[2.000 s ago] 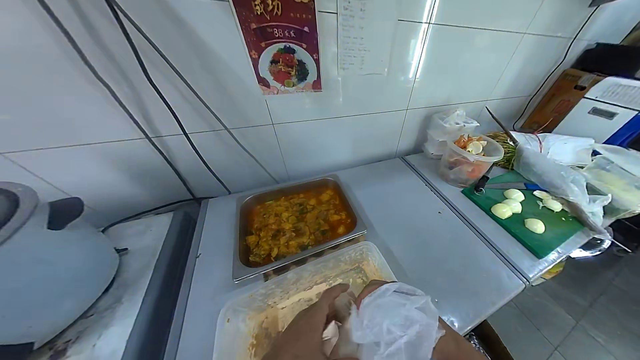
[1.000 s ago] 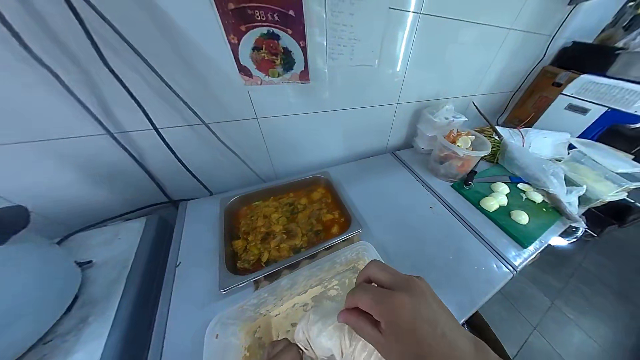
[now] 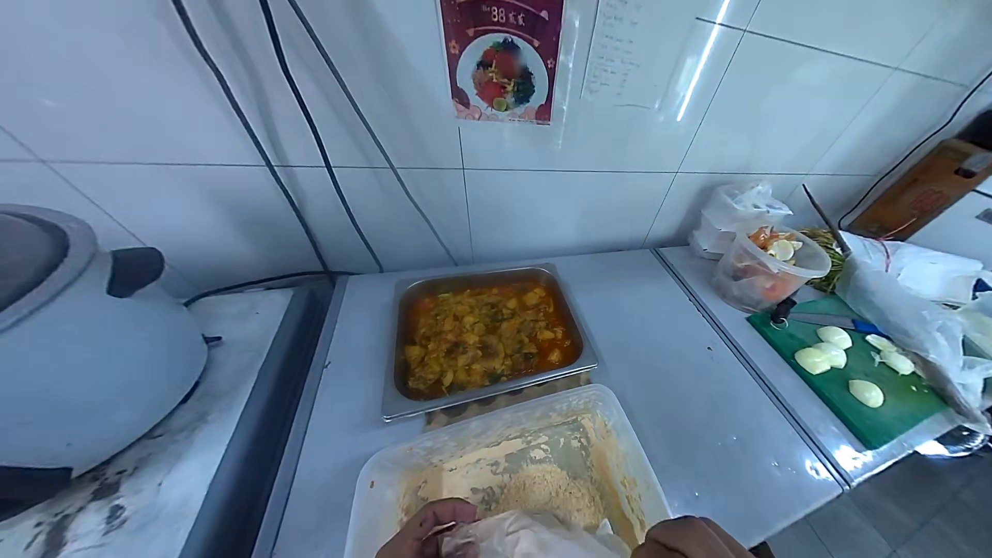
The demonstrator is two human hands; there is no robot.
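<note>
A translucent plastic tub (image 3: 620,434) with smeared walls stands at the bottom centre, a heap of pale brown powder or crumbs (image 3: 550,492) on its floor. Over its near side lies a whitish plastic bag (image 3: 535,536). My left hand (image 3: 434,528) grips the left side of this bag between thumb and fingers. At the tub's right rim my right hand (image 3: 690,539) is curled near the bag's other side; its fingertips are partly cut off by the frame, so its hold is unclear. Just beyond the tub sits a steel tray (image 3: 490,387) of orange-yellow stew (image 3: 488,337).
A large grey rounded cooker (image 3: 101,349) stands on the left. On the right, a green cutting board (image 3: 845,403) bears peeled onions (image 3: 866,393) and a knife (image 3: 821,318), beside a plastic container of food scraps (image 3: 767,271) and plastic bags (image 3: 907,310). A tiled wall (image 3: 566,209) rises behind.
Crumbs or powder now show heaped in the tub, where the bag and hands were. My right hand has moved from above the bag to the tub's right side.
</note>
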